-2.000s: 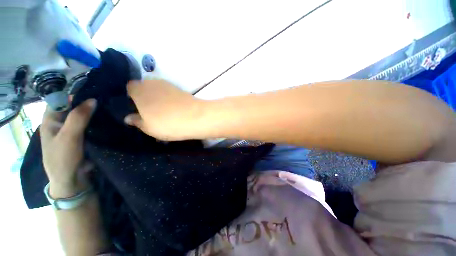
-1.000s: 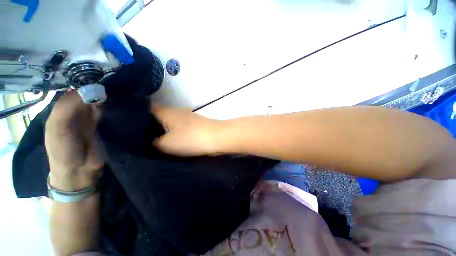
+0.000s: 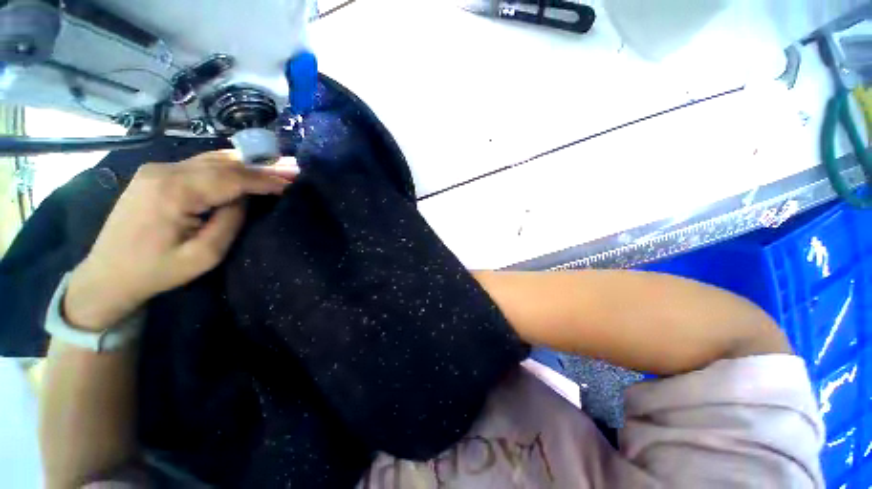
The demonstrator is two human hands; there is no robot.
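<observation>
A black garment with fine pale flecks (image 3: 373, 287) lies under the sewing machine head (image 3: 220, 38) and spills over the lap. My left hand (image 3: 177, 224) has its fingertips on the cloth just below the pale tension knob (image 3: 256, 146), thumb bent towards the fingers. The round tension discs (image 3: 244, 108) and a small blue tab (image 3: 302, 81) sit above the cloth. The needle point is hidden. My right hand is hidden under or behind the garment; only the forearm shows, coming from the right.
Green-handled scissors (image 3: 841, 153) hang at the right table edge. A black slotted tool (image 3: 545, 13) lies at the top of the white table (image 3: 593, 124). A ruler strip (image 3: 660, 237) runs along the table edge. Blue crates (image 3: 827, 296) stand below right.
The view has shifted, so scissors and crates show. My right hand has gone out of sight behind the cloth, which now spreads over it. My left fingers now show below the knob.
</observation>
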